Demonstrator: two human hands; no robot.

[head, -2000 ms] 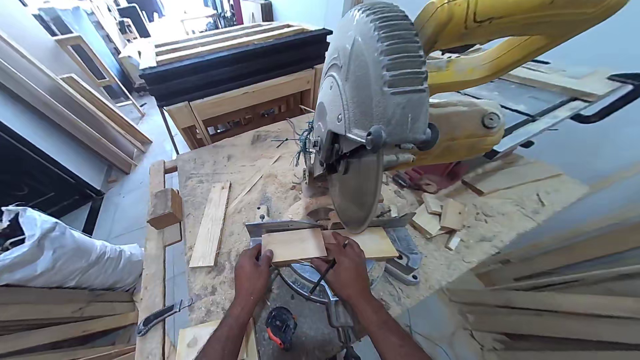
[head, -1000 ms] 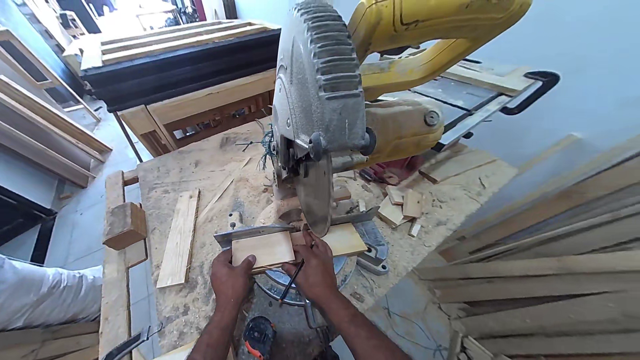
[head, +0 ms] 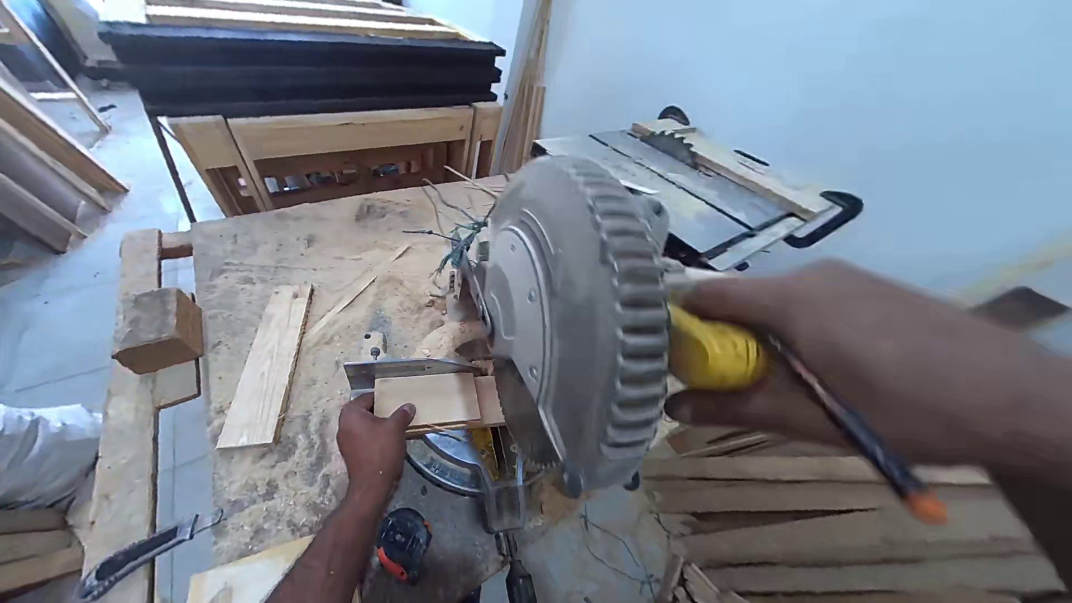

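My left hand [head: 374,440] grips a short wooden board [head: 429,399] near its left end, against the metal fence [head: 410,367] of a miter saw. The saw's grey ribbed blade guard [head: 599,318] is lowered, and the toothed blade [head: 525,410] is at the wood's right side; whether it touches is not clear. My right hand [head: 779,360] is closed around the saw's yellow handle [head: 716,350], with a dark pencil [head: 854,435] with an orange end held in the same hand.
A tape measure [head: 404,543] lies before the saw. A loose board [head: 268,368], sawdust and a wood block [head: 159,329] are on the left, above a utility knife [head: 142,557]. A table saw [head: 703,184] stands behind; stacked planks [head: 837,519] lie at lower right.
My right hand has left the board and taken the saw's handle, and the saw head has come down. My left hand still holds the board. The view has shifted.
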